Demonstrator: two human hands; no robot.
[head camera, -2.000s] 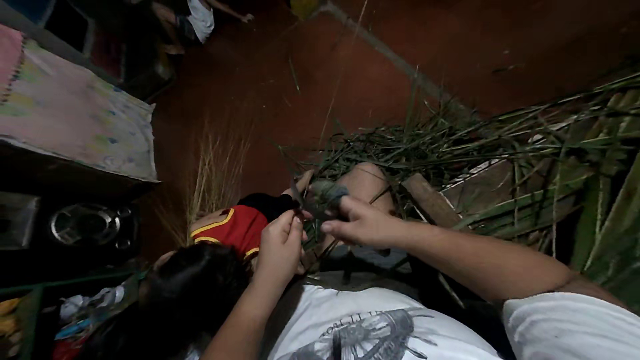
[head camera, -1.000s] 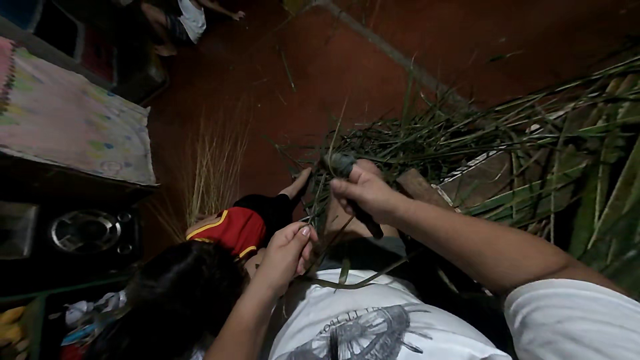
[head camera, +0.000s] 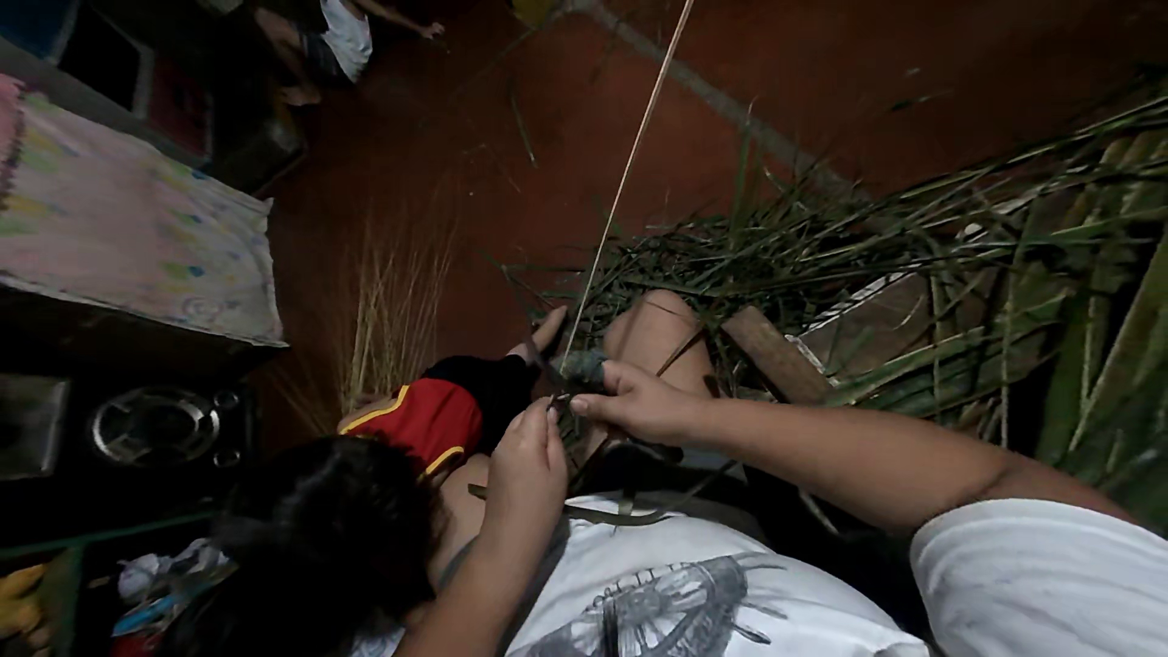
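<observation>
My left hand (head camera: 529, 452) pinches the end of a thin pale leaf rib (head camera: 630, 164), which rises away across the floor. My right hand (head camera: 639, 401) is closed around a dark handled blade, probably a knife, its tip end beside my left fingertips; greenish cloth (head camera: 582, 367) is wrapped by my right index finger. The two hands almost touch above my lap. A green leaf strip (head camera: 611, 517) lies across my white shirt. Exactly how blade and rib meet is too dark to tell.
Cut green leaf strips (head camera: 712, 260) heap on the right beside a wooden block (head camera: 776, 354). Pale ribs (head camera: 392, 319) lie on the red floor at left. A person in a red top (head camera: 424, 415) sits close by my left arm; another person (head camera: 347, 41) is farther off. A speaker (head camera: 155, 424) stands left.
My right hand, lower and apart from the left one second ago, has come back beside it. A long pale rib now stretches up from my hands.
</observation>
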